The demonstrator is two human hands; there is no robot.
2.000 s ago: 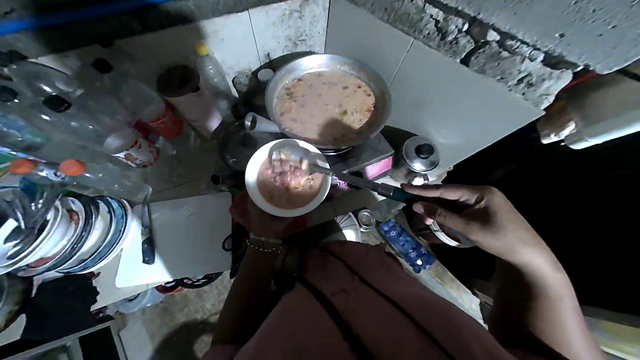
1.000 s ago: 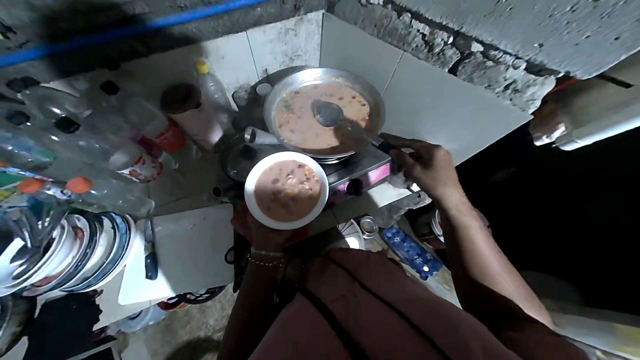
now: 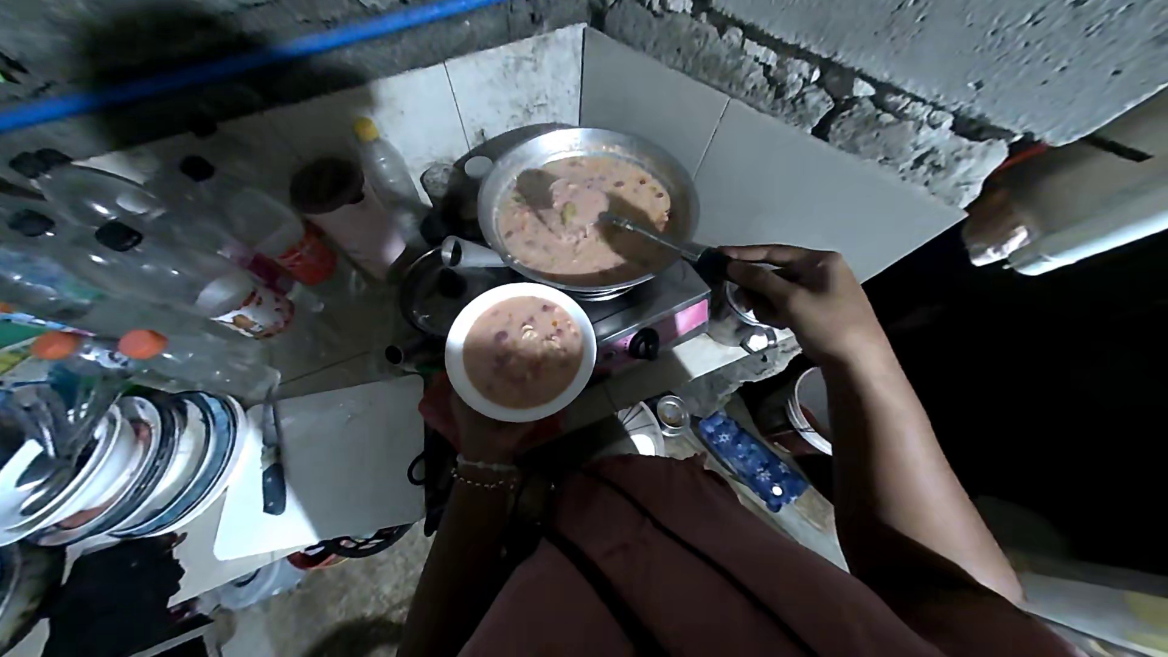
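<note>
My left hand (image 3: 491,436) holds a white bowl (image 3: 458,381) from below, in front of the stove; pinkish soup with beans and chunks fills it nearly to the rim. In my right hand (image 3: 792,290) is the black handle of a ladle (image 3: 659,238). The ladle's head is down in the soup of a wide metal pan (image 3: 686,196), so its bowl is hard to make out. Beneath the pan stands a gas stove (image 3: 657,315) with a black knob. The two vessels are close together, the bowl nearer to me.
Plastic bottles (image 3: 155,265) crowd the left of the counter. Below them are stacked plates (image 3: 196,456) and a white cutting board (image 3: 351,456) with a knife (image 3: 273,465). A metal pot (image 3: 735,315) stands right of the stove. Tiled walls (image 3: 794,173) rise behind the pan.
Two seconds ago the ladle was over the bowl; it then moved to the pan, and its head is now in the soup there. My left hand has kept hold of the bowl.
</note>
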